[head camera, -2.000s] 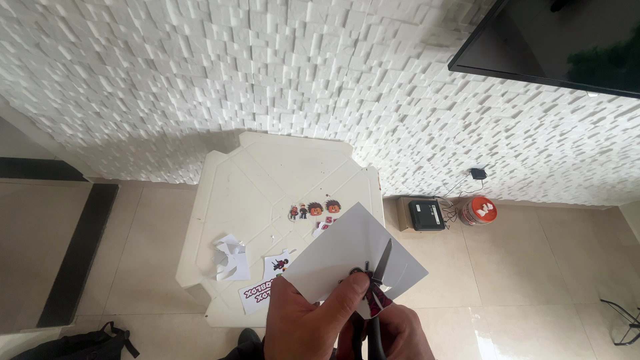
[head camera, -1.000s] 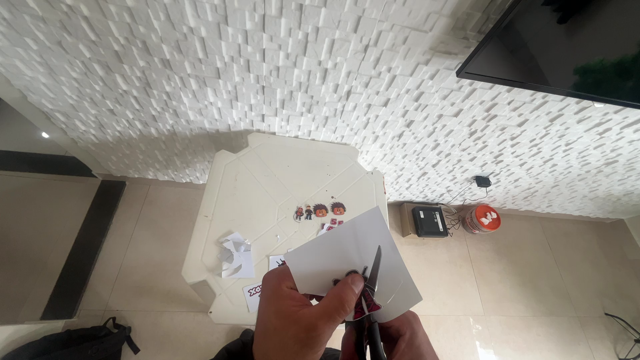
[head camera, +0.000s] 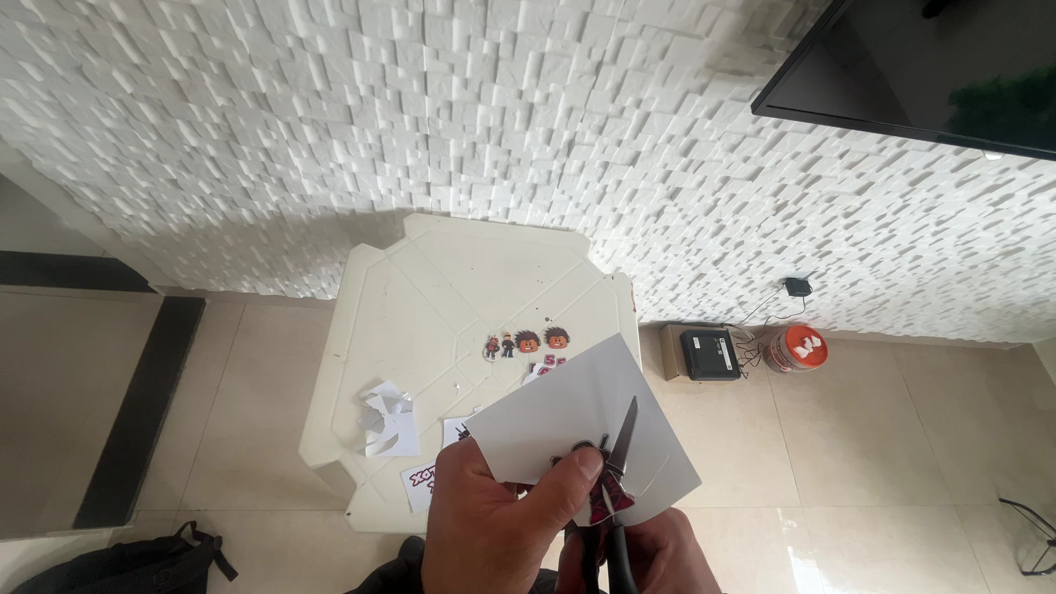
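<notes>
My left hand (head camera: 511, 511) grips a sheet of white paper (head camera: 569, 404), its thumb on top of a small printed figure in dark red and black (head camera: 609, 493). Below the sheet, my right hand (head camera: 660, 553) holds scissors (head camera: 624, 437) by their black handles; one blade lies over the paper and the cut runs beside the figure. Behind them on the white plastic table (head camera: 445, 280) lie several cut-out cartoon stickers (head camera: 528, 341), a cut-out with lettering (head camera: 551, 363), curled paper scraps (head camera: 389, 421) and a printed piece with lettering (head camera: 419, 487), partly behind my left hand.
A textured white wall (head camera: 495, 107) rises behind the table, with a dark screen (head camera: 907, 74) at upper right. On the tiled floor stand a black box device (head camera: 711, 355) against a carton, and a red-lidded tub (head camera: 799, 346). A black backpack (head camera: 124, 565) lies at lower left.
Both hands remain at the sheet, which has shifted and turned slightly. The scissor blade stays over the paper beside the printed figure.
</notes>
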